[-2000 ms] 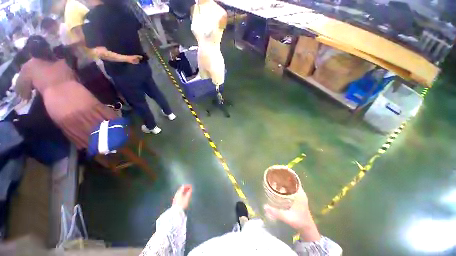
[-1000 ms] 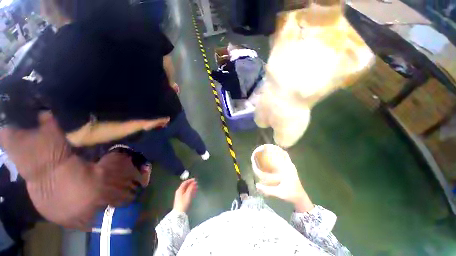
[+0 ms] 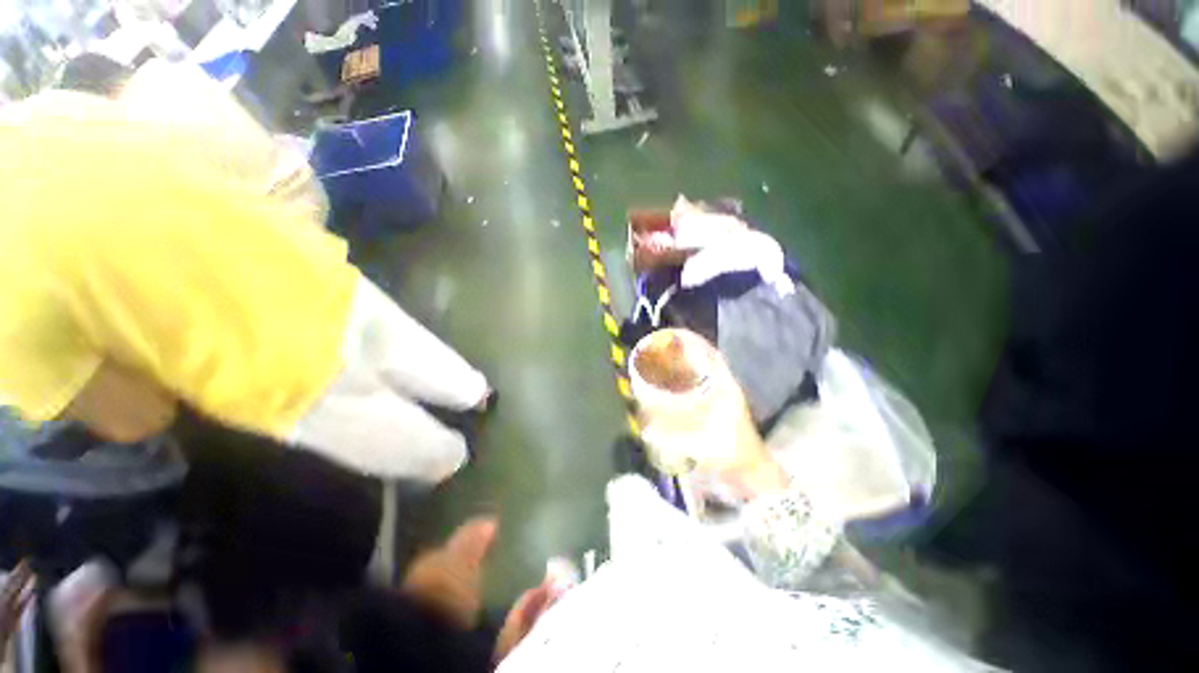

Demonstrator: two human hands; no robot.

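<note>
My right hand (image 3: 721, 440) is closed around a cup (image 3: 676, 375), just right of the middle, in front of my body. The cup is upright or slightly tilted, its open rim faces me, and its inside looks brownish. The patterned sleeve shows behind that hand. My left hand (image 3: 529, 615) seems to be the blurred one at the lower edge, beside my white top. It is largely cut off, so its fingers and any hold are unclear.
A person in a yellow top (image 3: 197, 263) is at left. Another hand (image 3: 454, 568) shows near my left hand. A crate of cloth (image 3: 769, 335) stands beyond the cup. Yellow-black tape (image 3: 585, 224) runs ahead. A dark shape fills the right.
The view has moved forward along the tape. The cloth crate is nearer, and the mannequin and person in black beside me are gone from their places. The cup remains in my right hand.
</note>
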